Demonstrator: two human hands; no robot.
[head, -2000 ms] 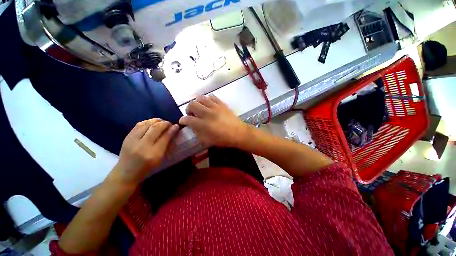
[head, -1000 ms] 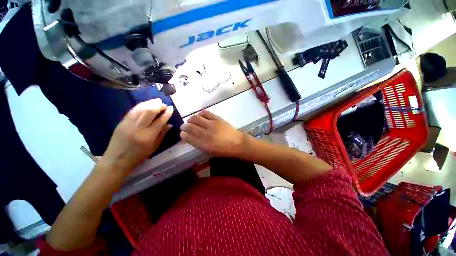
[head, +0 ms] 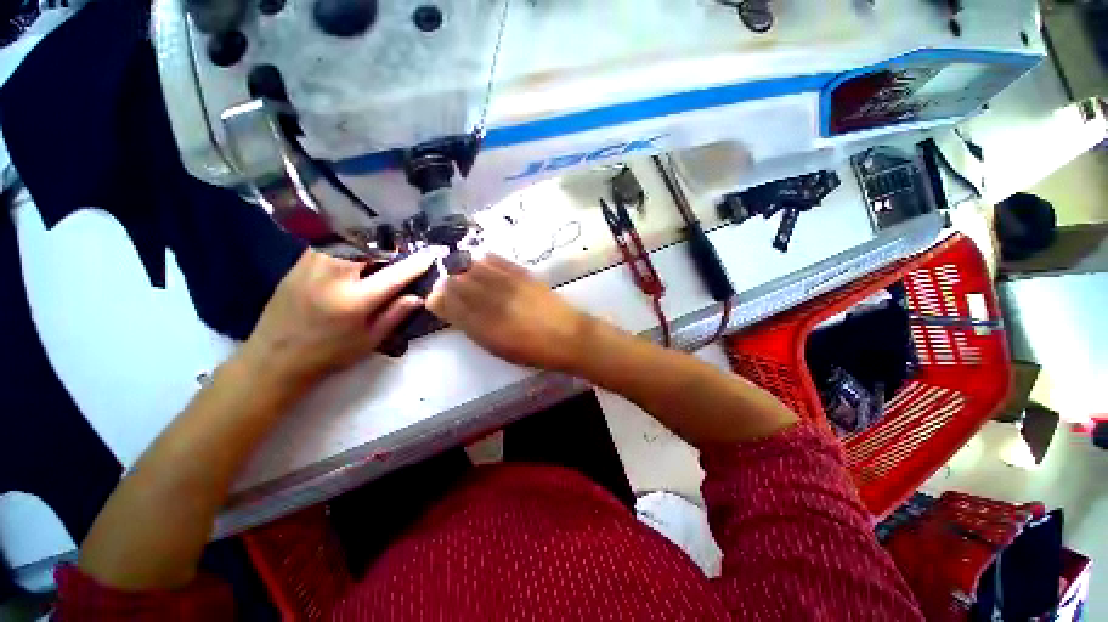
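Observation:
A dark cloth panel (head: 225, 261) lies on the white table left of the sewing machine's needle area, its near edge under my hands. My left hand (head: 322, 314) pinches the cloth edge just in front of the presser foot (head: 447, 233). My right hand (head: 504, 310) is beside it, its fingertips bent down at the cloth edge close to the foot. The fingers hide the seam, and the right hand's hold is not clear. The white sewing machine head (head: 608, 91) with a blue stripe spans the top.
Red-handled snips (head: 637, 258), a black-handled screwdriver (head: 705, 261) and a black attachment (head: 781, 201) lie right of the needle. A grey tray (head: 895, 188) is at the table's right end. A red basket (head: 942, 365) stands below it. More dark pieces (head: 49, 389) lie far left.
Both hands have moved up to the presser foot with the cloth edge. The cloth in front of the foot is now bunched under the hands. The view has tilted, showing more of the machine head.

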